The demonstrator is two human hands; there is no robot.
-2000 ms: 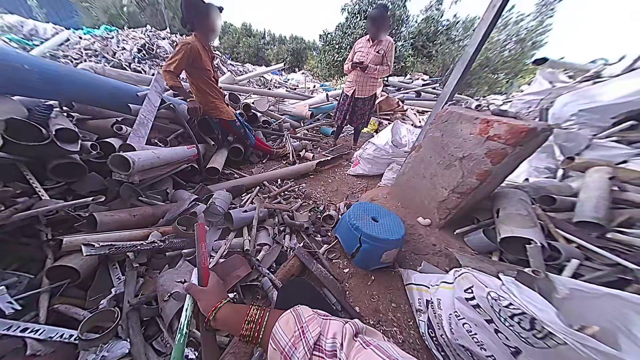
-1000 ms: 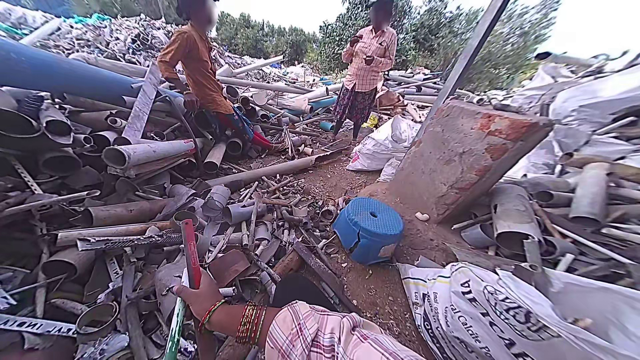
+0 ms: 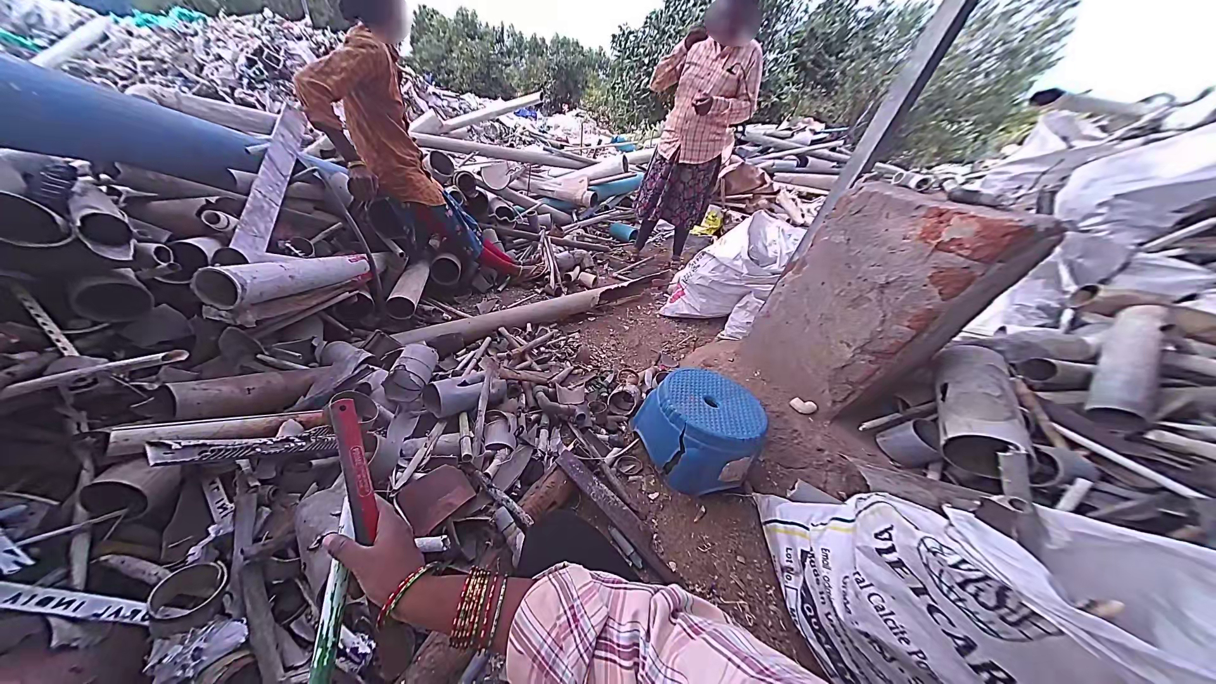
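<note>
My right hand (image 3: 380, 559) reaches in from the lower right, bangles on its wrist and a checked sleeve behind. Its fingers are closed around a red flat bar (image 3: 352, 465) with a round hole at its upper end. A narrow green-and-white strip (image 3: 331, 608) runs down beside the bar, under the hand; whether the two are joined I cannot tell. Scrap pipe pieces lie around and below the hand, among them a reddish-brown flat piece (image 3: 435, 498) just to its right. A cracked blue plastic stool (image 3: 701, 427) stands farther right. My left hand is out of view.
Two co-workers stand beyond: a person in an orange shirt (image 3: 375, 114) and a person in a checked shirt (image 3: 711, 104). A leaning brick-and-plaster slab (image 3: 883, 294), a slanting metal post (image 3: 888, 114), printed white sacks (image 3: 893, 589), a large blue pipe (image 3: 114, 123) and pipe heaps surround the dirt path.
The co-worker in the checked shirt has raised one hand from waist height toward the head. The red bar's upper end has tilted left, still in my right hand.
</note>
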